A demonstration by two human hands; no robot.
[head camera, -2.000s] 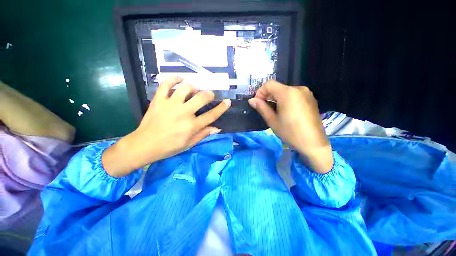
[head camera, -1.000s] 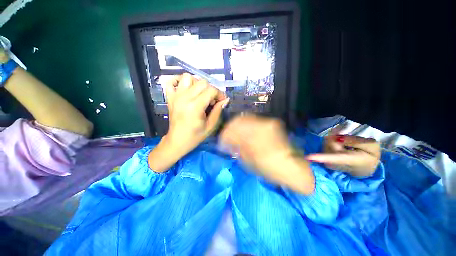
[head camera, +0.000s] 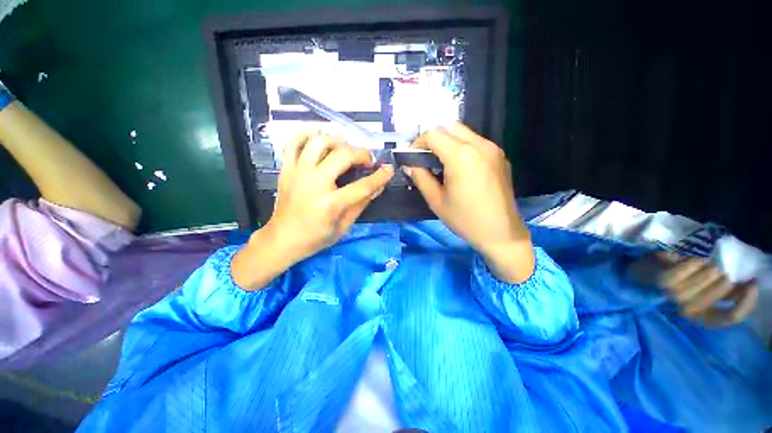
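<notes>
An opened flat device [head camera: 423, 106] with a bright white interior lies in a black foam tray [head camera: 499, 93] in front of me. A grey diagonal ribbon cable [head camera: 326, 112] crosses its white panels. My right hand [head camera: 474, 186] holds a small dark flat piece [head camera: 415, 157] between thumb and fingers over the device's near edge. My left hand [head camera: 317, 190] is beside it, its thumb and fingertips pinched at the left end of the dark piece. Exactly what lies between the left fingertips is too small to tell.
The green mat [head camera: 110, 51] bears small white scraps [head camera: 158, 176] left of the tray. Another person's forearm [head camera: 68, 161] with a pink sleeve is at the left. Another person's blurred hand [head camera: 711, 292] with something white is at the right. A dark area borders the tray's right side.
My right hand has moved up from the near side to the device's edge, and the dark piece now shows in it. The neighbour's hand at the right has moved further right.
</notes>
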